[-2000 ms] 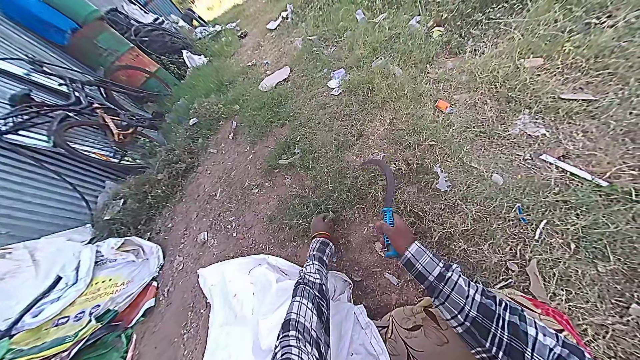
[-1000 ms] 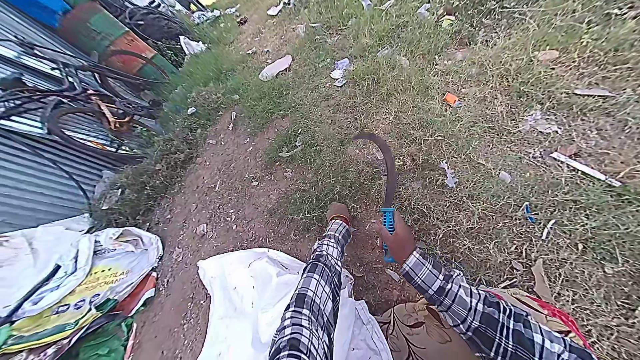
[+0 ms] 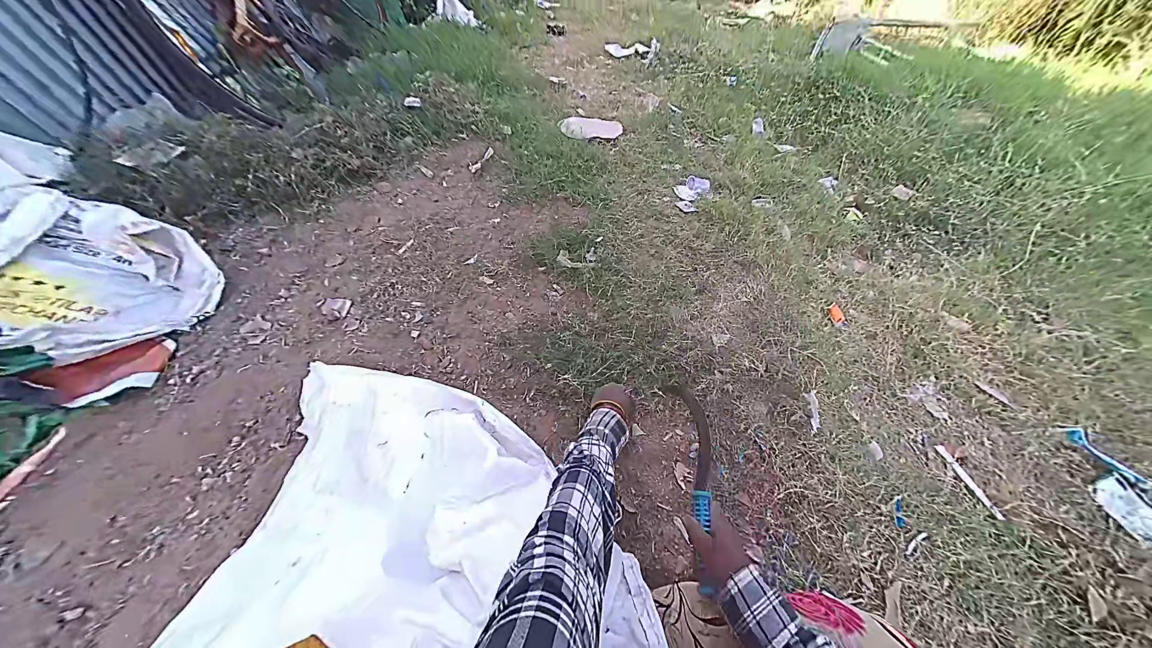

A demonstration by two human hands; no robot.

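My right hand (image 3: 720,547) is closed around the blue handle of a sickle (image 3: 699,441), low and right of centre. The sickle's dark curved blade points up and bends left, with its tip near my left hand (image 3: 614,399). That hand is at the near edge of a patch of green grass (image 3: 598,351); its fingers are hidden, so I cannot tell whether they grip the grass. A white sheet (image 3: 387,504) lies on the soil beneath and left of my left forearm. Patterned brown cloth (image 3: 684,616) shows below my right hand.
Printed white sacks (image 3: 117,279) lie at the left, near a corrugated metal wall (image 3: 99,54). Bare soil (image 3: 261,387) runs between them and the white sheet. Litter is scattered over the grass, including an orange scrap (image 3: 836,315) and a white strip (image 3: 968,481) at the right.
The view has tilted and shifted. The sickle, which stood well above and right of my left hand, now has its blade tip low, close beside that hand.
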